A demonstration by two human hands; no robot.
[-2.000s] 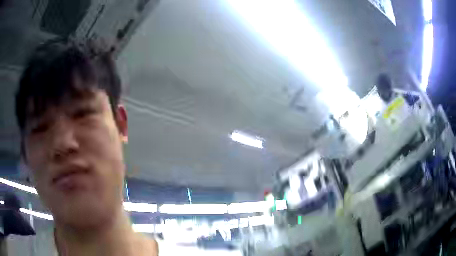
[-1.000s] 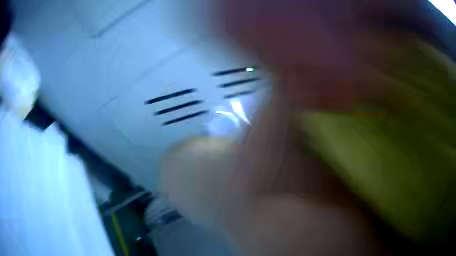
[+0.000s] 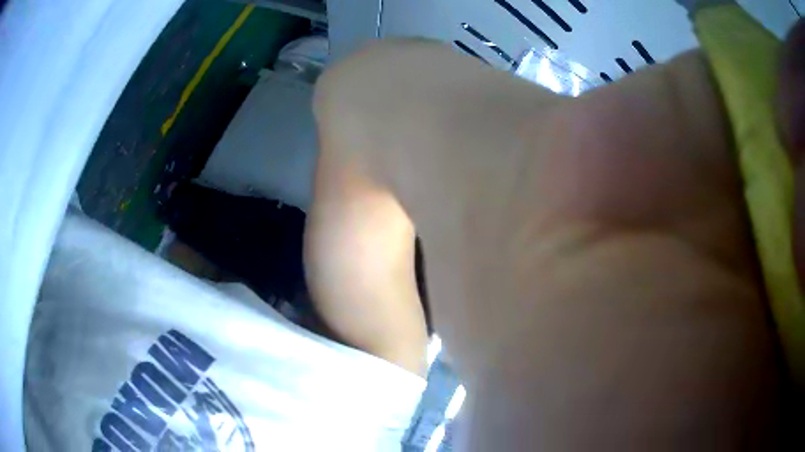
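A bare arm, very close and blurred, fills the middle and right. It bends near the upper middle, and part of it comes out of a white shirt with dark printed letters at the lower left. I cannot tell whose arm it is, or left from right. No fingers show clearly, so I cannot make out my left hand or my right hand. A yellow strap or strip runs down along the right edge beside the skin; what holds it is hidden.
A pale panel with dark slots is at the top, with a shiny clear piece on it. A green floor with a yellow line is at the upper left, beside a grey box-like surface and dark cloth. White fabric borders the left.
The view has swung from a person's face and ceiling lights to the slotted panel, then to the arm, shirt and floor. The yellow thing now shows as a narrow strip at the right.
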